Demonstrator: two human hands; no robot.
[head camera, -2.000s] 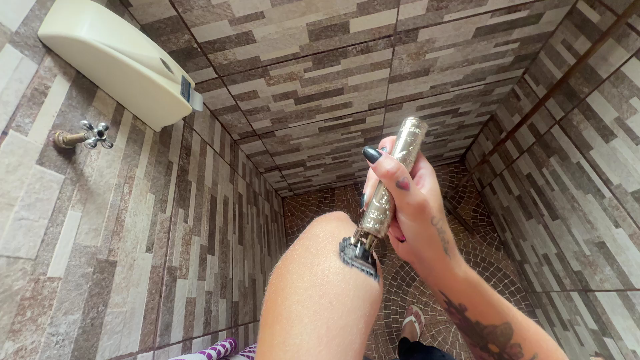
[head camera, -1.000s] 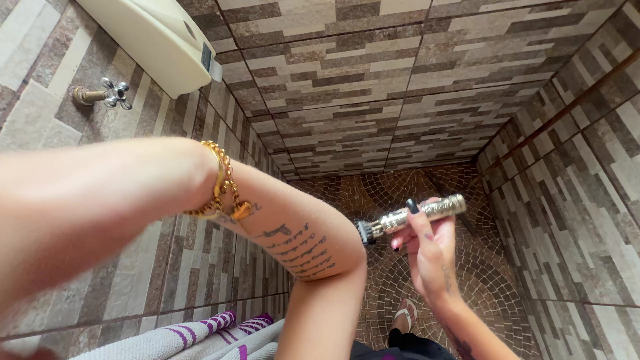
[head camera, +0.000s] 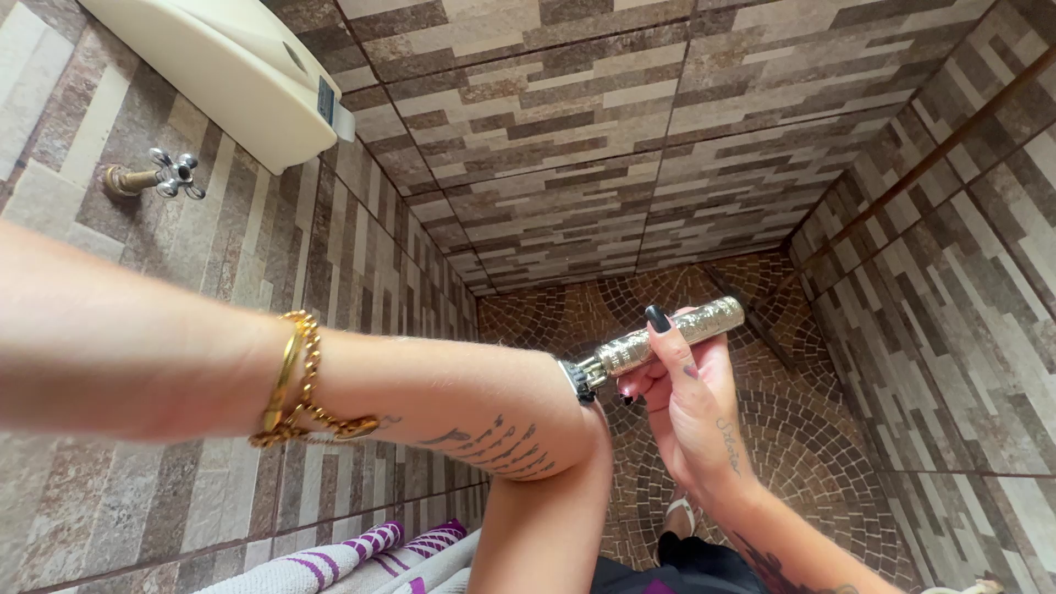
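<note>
My right hand (head camera: 693, 396), with dark nails, is closed around an engraved metallic hair trimmer (head camera: 672, 337). The trimmer's black toothed head (head camera: 586, 379) rests against my left forearm (head camera: 462, 388), near the bent elbow. The forearm bears several lines of tattooed script, and gold bracelets (head camera: 305, 379) circle the wrist. Past the bracelets, the back of my left hand (head camera: 124, 346) is large and blurred near the camera; its fingers are out of view, so what it does is hidden. The upper arm (head camera: 536, 536) runs down from the elbow to the bottom edge.
A cream wall dispenser (head camera: 239, 74) and a metal valve with a cross handle (head camera: 165, 176) are on the left tiled wall. White and purple fabric (head camera: 330, 565) lies at the bottom left. A sandaled foot (head camera: 681, 516) stands on the mosaic floor (head camera: 800, 437).
Since two seconds ago, my left forearm has come across the view from the left. The trimmer in my right hand has turned from nearly upright to a shallow slant.
</note>
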